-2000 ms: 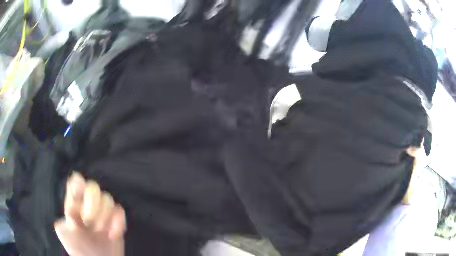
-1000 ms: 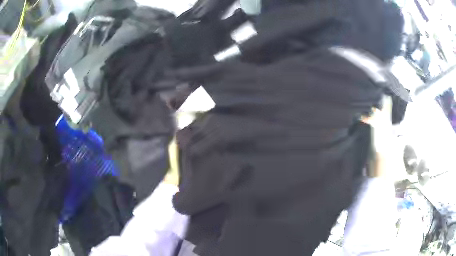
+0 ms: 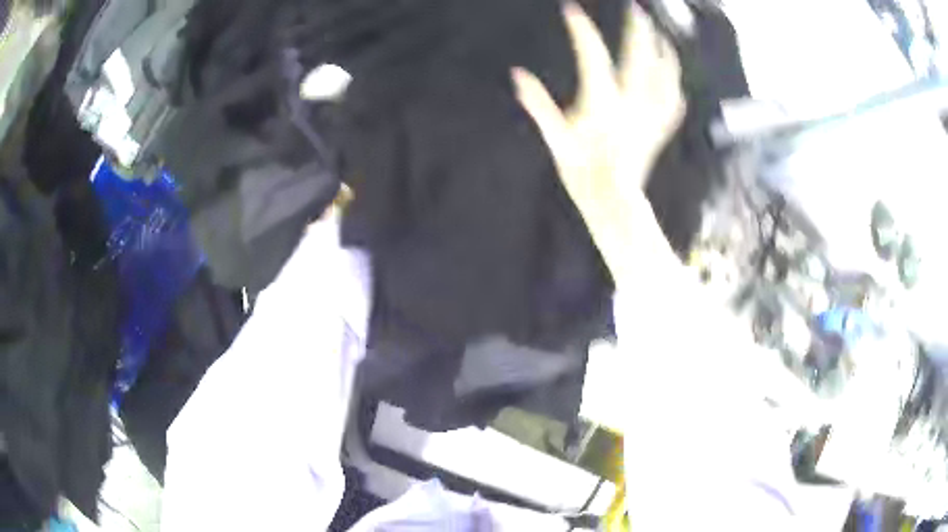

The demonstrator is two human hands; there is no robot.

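A large black garment piece (image 3: 457, 197) lies in front of me and fills the upper middle of the view. My right hand (image 3: 619, 114) lies on its right part, palm down, with the fingers spread. My left hand (image 3: 343, 195) is mostly hidden at the garment's left edge, past the end of my pale sleeve; only a small bit of it shows, so its grip is unclear. A small white patch (image 3: 326, 82) shows on the dark cloth above my left hand.
A blue crate (image 3: 151, 239) stands at the left among dark hanging cloth (image 3: 47, 312). Grey-green cloth (image 3: 156, 52) is piled at the upper left. A white edge with a dark border (image 3: 478, 457) shows below the garment. Blurred clutter (image 3: 774, 229) lies at the right.
The black garment has moved up and away and lies lower. My right hand has left the garment's right edge and is now spread on top. My left arm has shifted slightly up and left.
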